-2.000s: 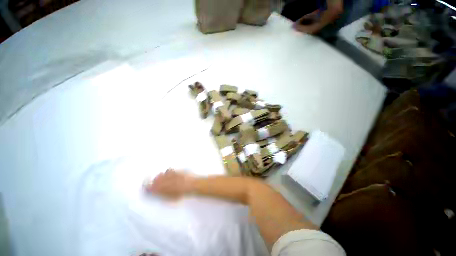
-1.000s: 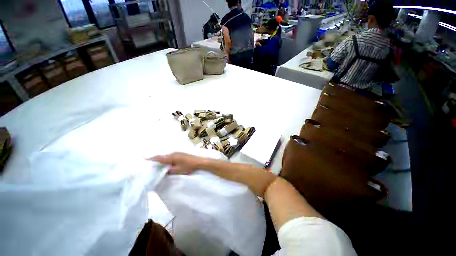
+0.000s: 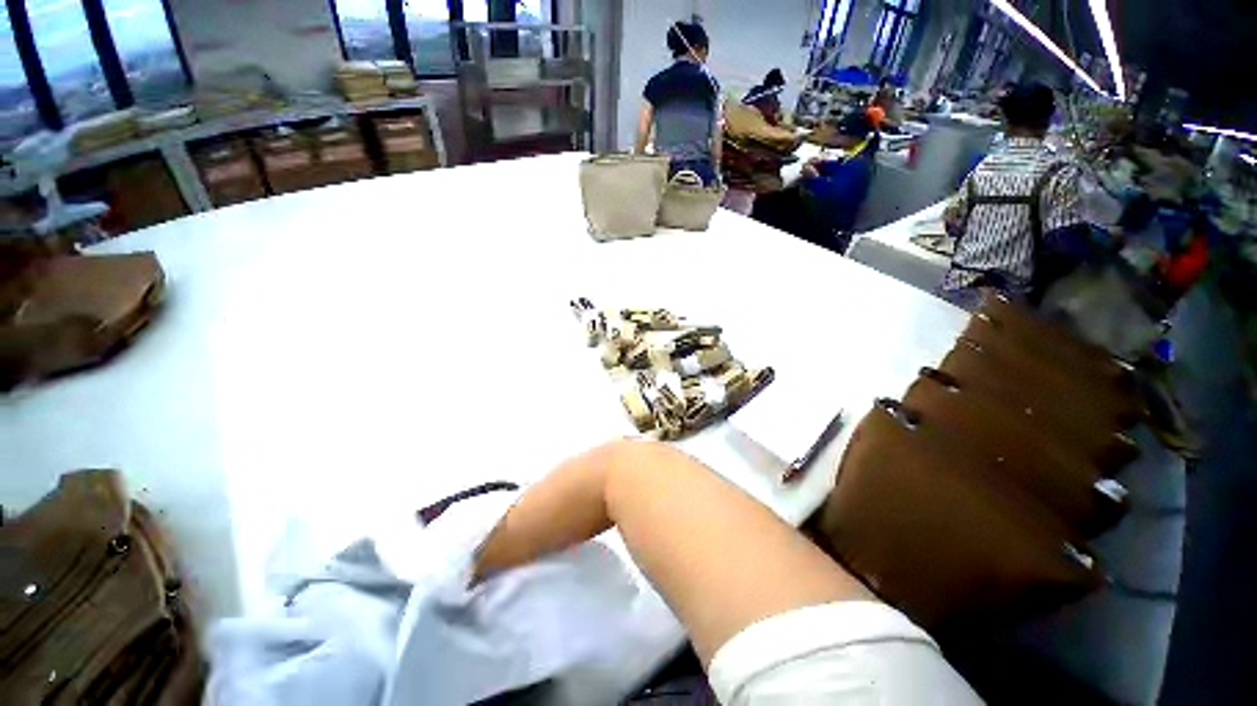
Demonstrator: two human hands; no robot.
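Crumpled white tissue paper [image 3: 414, 634] fills the near middle of the head view. My right arm reaches in from the lower right. My right hand [image 3: 496, 552] is sunk in the paper, its fingers hidden, so its grip cannot be told. A dark brown curved edge, perhaps of a bag mouth [image 3: 466, 497], shows just behind the paper. The rest of that brown thing is hidden. My left hand is not in view.
Rolled tan strap bundles [image 3: 676, 372] and a white card stack [image 3: 789, 425] lie beyond my arm. Finished brown bags [image 3: 951, 510] stand at right, limp brown bags [image 3: 97, 593] lie at left. Two grey-beige bags [image 3: 625, 197] stand at the far edge. People are behind.
The spread white paper is now gathered and crumpled near me. My right hand has moved down into it. The view has swung left and up, showing the brown bags at left.
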